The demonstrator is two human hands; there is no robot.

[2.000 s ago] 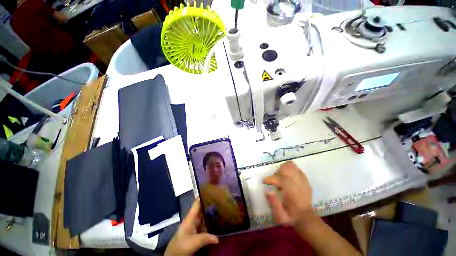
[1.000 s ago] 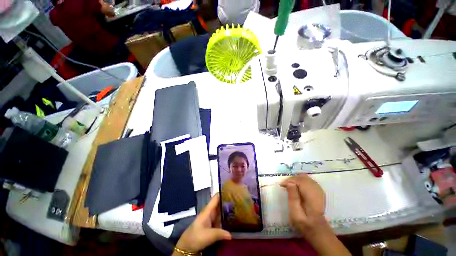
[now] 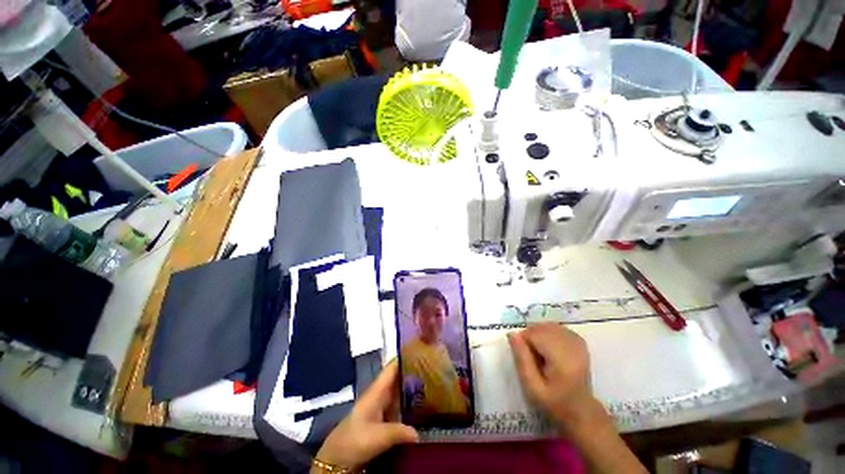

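My left hand [image 3: 371, 421] holds a smartphone [image 3: 434, 347] upright by its lower left edge. Its screen shows a person in a yellow top. My right hand [image 3: 556, 370] rests on the sewing table right of the phone, fingers curled in; whether anything is between them cannot be told. The white sewing machine [image 3: 639, 176] stands behind, its needle area above my right hand. Thread snips with red handles [image 3: 654, 298] lie on the machine bed. Dark grey cut panels [image 3: 208, 319] and white strips [image 3: 363, 305] lie left of the phone.
A yellow-green fan [image 3: 423, 116] stands behind the table. A green-handled tool [image 3: 515, 42] is upright by the machine head. A wooden board [image 3: 190, 278] runs along the table's left side. Pale tubs [image 3: 176, 143] stand behind. A tray of dark items [image 3: 801, 324] is at the right.
Compared with two seconds ago, the view has shifted, so table and machine sit further right. My right hand's fingers, spread earlier, are now curled in. The phone stays in my left hand.
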